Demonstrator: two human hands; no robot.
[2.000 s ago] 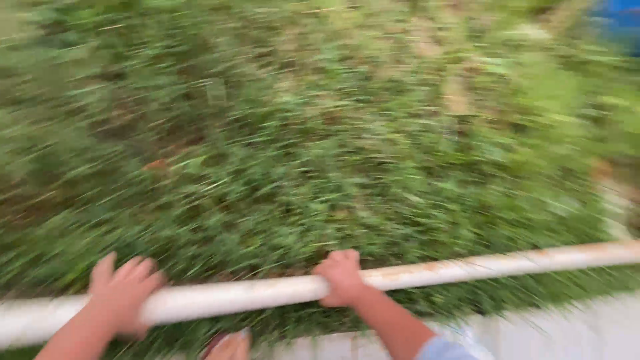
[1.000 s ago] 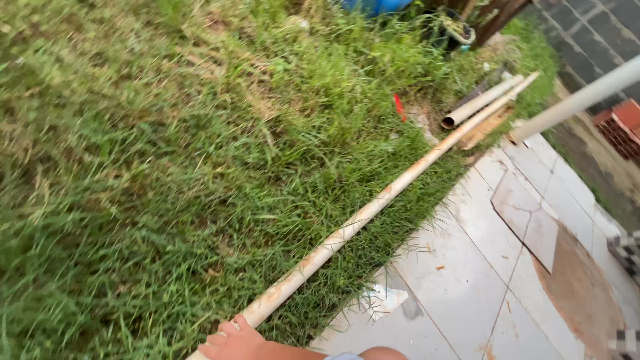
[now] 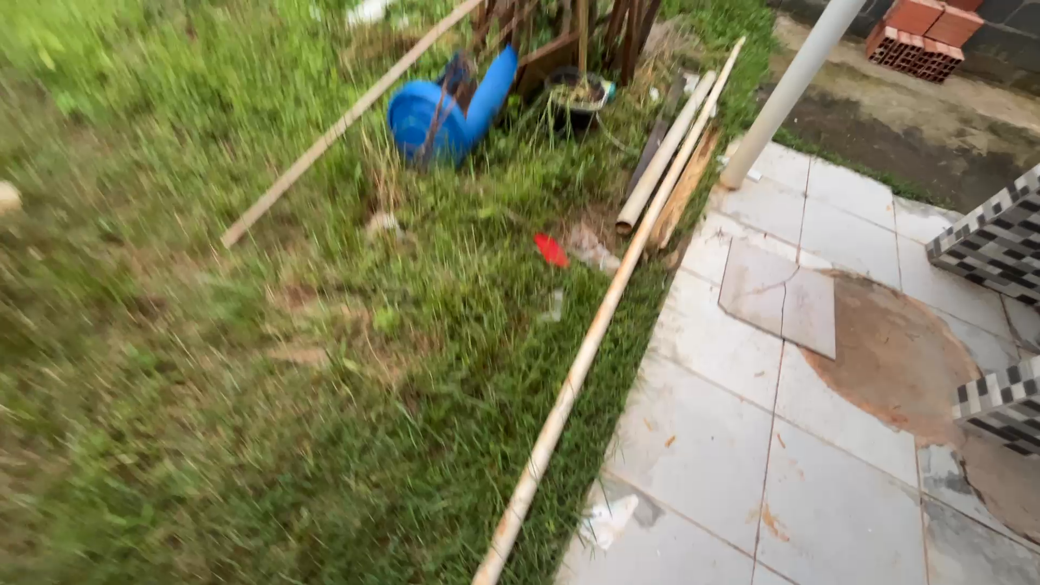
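Neither of my hands is in view. A long, stained white pipe (image 3: 579,370) lies on the grass beside the edge of the tiled floor (image 3: 691,439), running from the bottom of the view up to the back right. Next to its far part lie a shorter, wider pipe (image 3: 668,154) with an open end and a weathered wooden board (image 3: 685,191). Whether a hand touches the long pipe below the frame cannot be seen.
A wooden strip (image 3: 349,122) slants over the grass near a blue plastic object (image 3: 435,122) and a black pot (image 3: 573,101). A white post (image 3: 788,93) stands at the tile corner. Hollow red bricks (image 3: 922,41), a loose cracked tile (image 3: 778,296) and checkered blocks (image 3: 995,236) are on the right.
Both hands were on the long pipe two seconds ago and one was on it a second ago; now neither shows. The view has swung to take in more of the tiles and the far yard.
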